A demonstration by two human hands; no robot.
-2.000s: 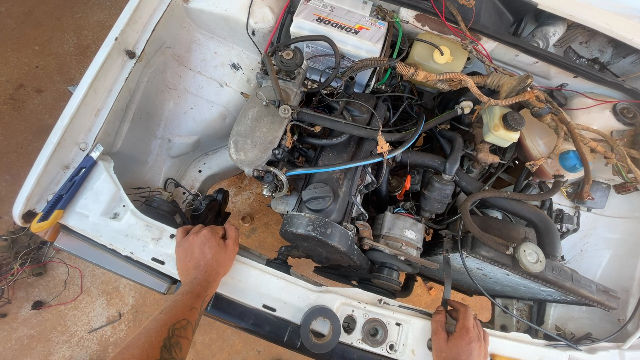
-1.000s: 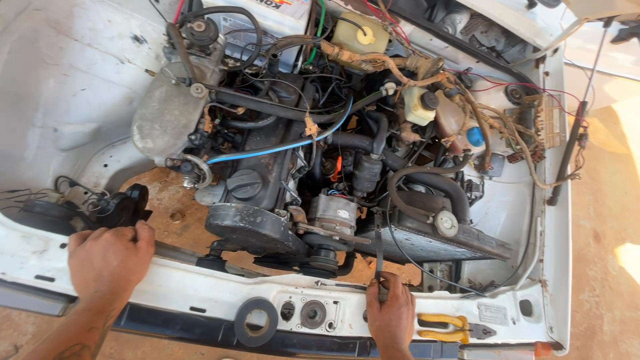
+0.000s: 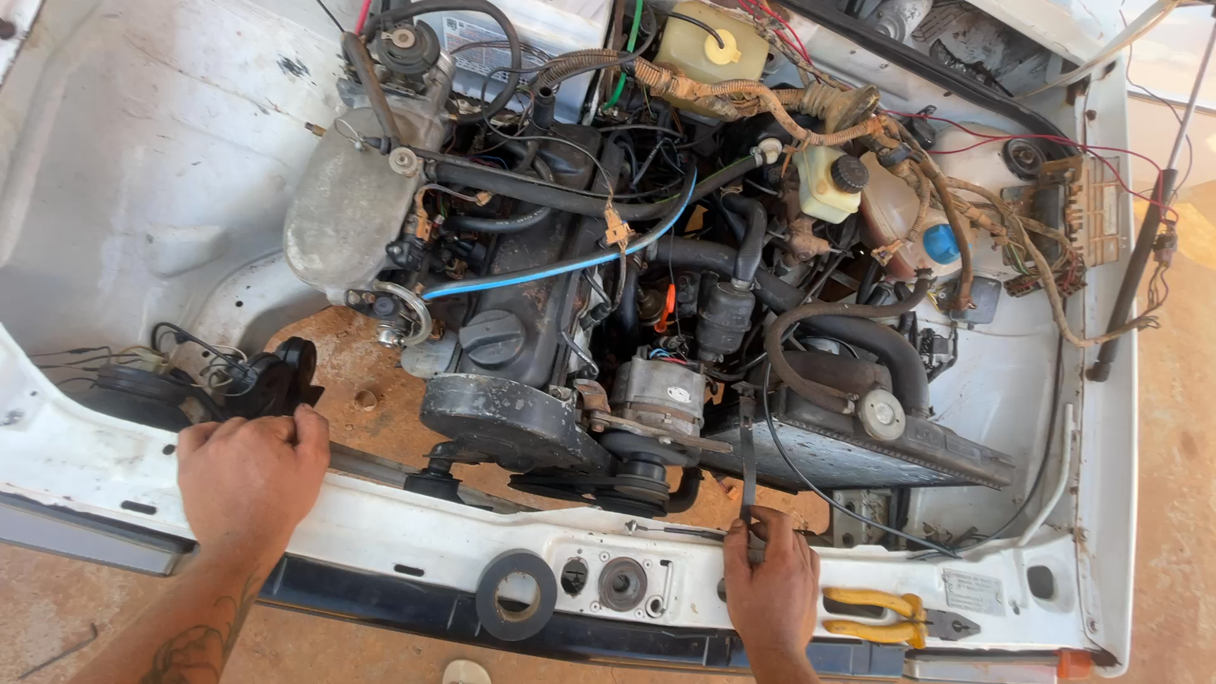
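My left hand point(image 3: 252, 475) rests on the white front crossmember point(image 3: 380, 541) of a car's engine bay, fingers curled over its inner edge; nothing shows in it. In my right hand point(image 3: 777, 579) is a dark flat metal bar point(image 3: 748, 456), held near its lower end. The bar stands up beside the radiator point(image 3: 855, 437), its top near the radiator's left corner, to the right of the alternator point(image 3: 660, 394). Between my hands, a roll of black tape point(image 3: 516, 595) lies on the crossmember. Yellow-handled pliers point(image 3: 893, 617) lie just right of my right hand.
The engine with its oil filler cap point(image 3: 492, 338) fills the middle. A blue hose point(image 3: 570, 271) crosses it. Loose wiring harness point(image 3: 760, 95), a coolant tank with a blue cap point(image 3: 940, 244) and a thin black cable point(image 3: 807, 465) are on the right. A headlight unit point(image 3: 142, 389) sits at left.
The view has shifted right, then partly back. Both hands keep about the same places on the crossmember, and the bar stays in my right hand.
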